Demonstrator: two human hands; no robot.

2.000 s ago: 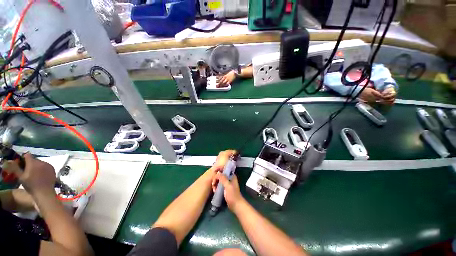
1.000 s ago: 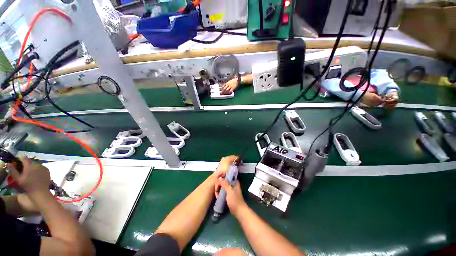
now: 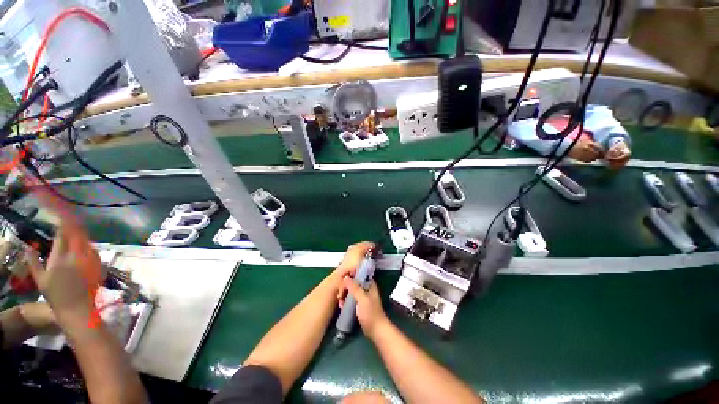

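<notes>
A grey electric screwdriver slants over the green surface, its narrow end towards me. My right hand is wrapped around its middle. My left hand is closed around its far end, where a black cable runs; the fingers are partly hidden. The silver-grey screw feeder, marked "A10", stands just to the right, not touched by my hands. A grey cylinder rests at its right side. White loop-shaped housings lie on the lane beyond, one close behind the feeder's left side.
A slanted metal post rises at left. A pale rail crosses beyond my hands. A neighbour's blurred arm, a white board and a red hose are at left. Black cables hang at right. Another person's hands show across the line.
The housings on the far lane have shifted left. My hands and the screwdriver have stayed nearly still. The neighbour's hand at left has risen. The hand across the line at centre has withdrawn from the white parts.
</notes>
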